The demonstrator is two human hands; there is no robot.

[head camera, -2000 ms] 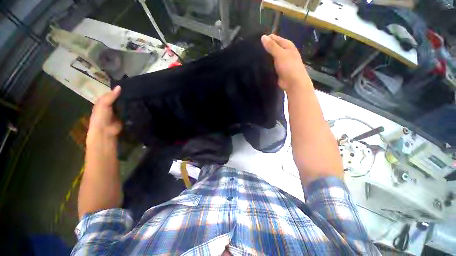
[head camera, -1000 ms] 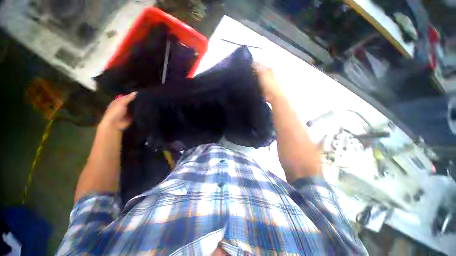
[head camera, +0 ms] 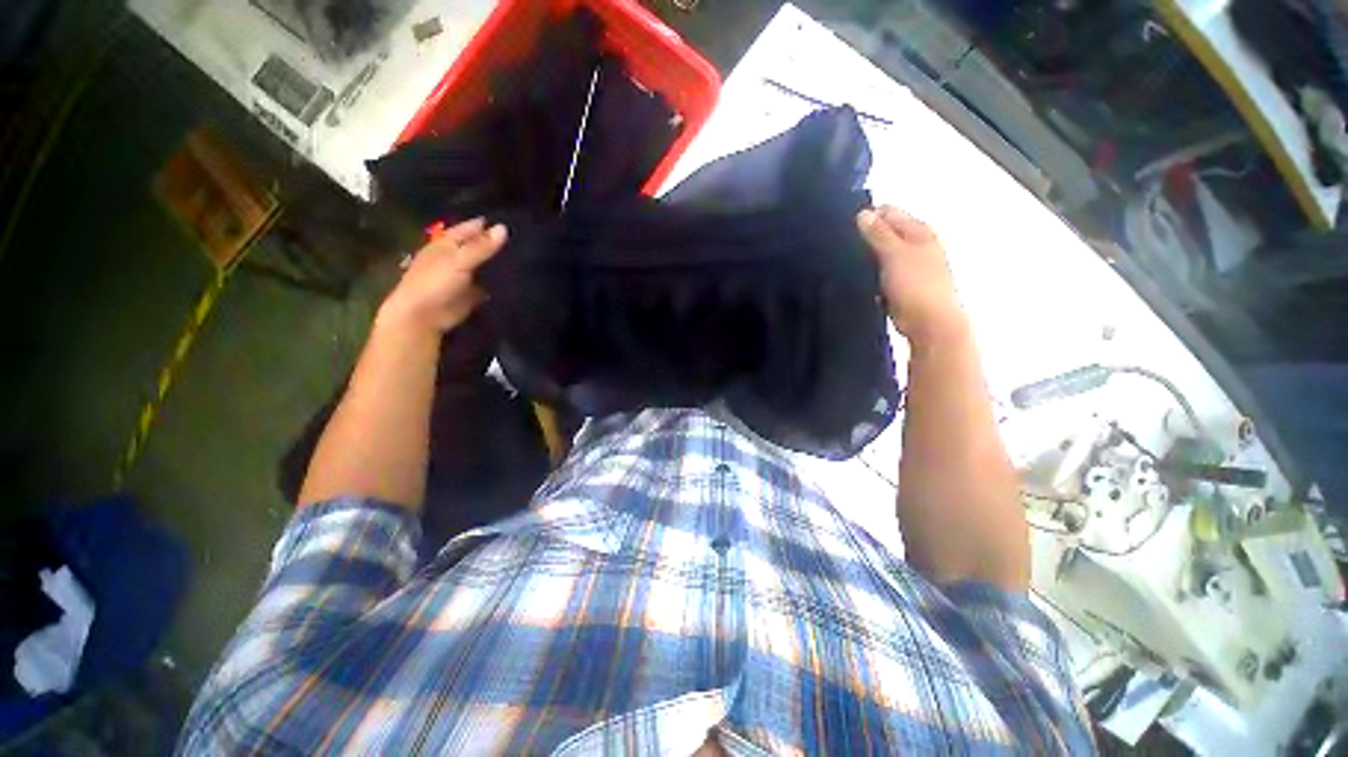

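Note:
A black garment [head camera: 680, 311] is spread between my two hands in front of my chest, over the near edge of the white table. My left hand [head camera: 444, 277] grips its left side near the top. My right hand [head camera: 914, 274] grips its right side near the top, with the thumb on the edge. A thinner, sheer part [head camera: 828, 155] stands up behind the band at the upper right. A yellow-tan strip [head camera: 552, 430] shows below the garment near my waist. The garment's underside is hidden.
A red plastic bin [head camera: 707, 92] with a black garment pile [head camera: 510, 141] stands beyond my left hand. The white table [head camera: 1020, 252] runs to the right, with a sewing machine [head camera: 1183, 577] on it. A wooden box [head camera: 215, 195] and blue cloth [head camera: 141, 584] lie at the left.
The view has swung, bringing the red bin into sight. The garment is lower and more level than before, still held in both hands, and the sheer part now shows behind it.

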